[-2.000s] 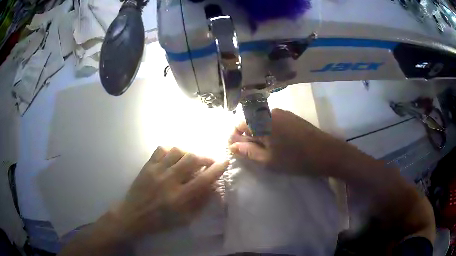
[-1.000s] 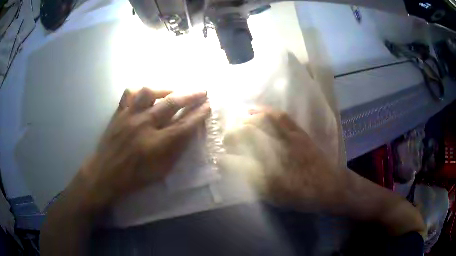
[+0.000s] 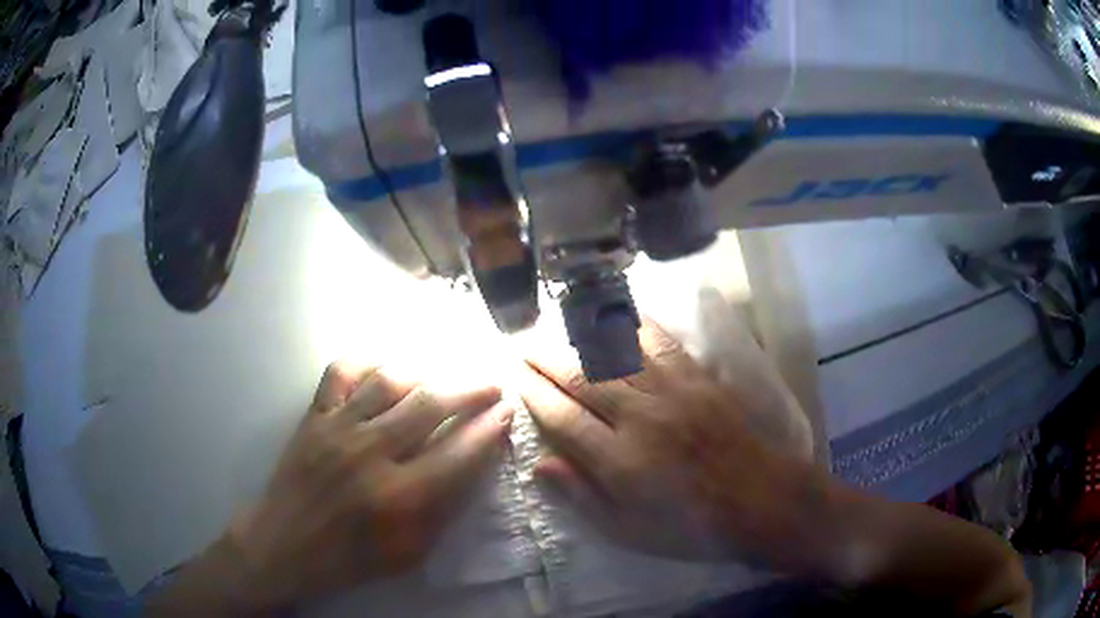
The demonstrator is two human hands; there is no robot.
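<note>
A cream garment panel (image 3: 205, 398) lies flat under the sewing machine head (image 3: 579, 181). A white piece with a ladder-like overlocked edge (image 3: 527, 495) runs toward me from the bright glare under the head. My left hand (image 3: 392, 465) lies flat on the cloth just left of this edge. My right hand (image 3: 676, 453) lies on the cloth just right of it, its fingertips near the dark grey block (image 3: 603, 326). Both hands press with fingers spread a little; neither visibly pinches the cloth. The needle and presser foot are hidden by glare and the head.
A dark grey lamp (image 3: 208, 169) hangs left of the head. A purple fluffy cloth (image 3: 651, 36) drapes over the head. Cut pieces (image 3: 72, 157) are piled at the back left. Scissors (image 3: 1049, 302) lie at the right. The grey table edge (image 3: 929, 453) has ruler marks.
The view has tilted back up, so the machine head shows large again. My right hand has moved from the cloth's right side up beside the edge, near the block. My left hand stays left of the edge.
</note>
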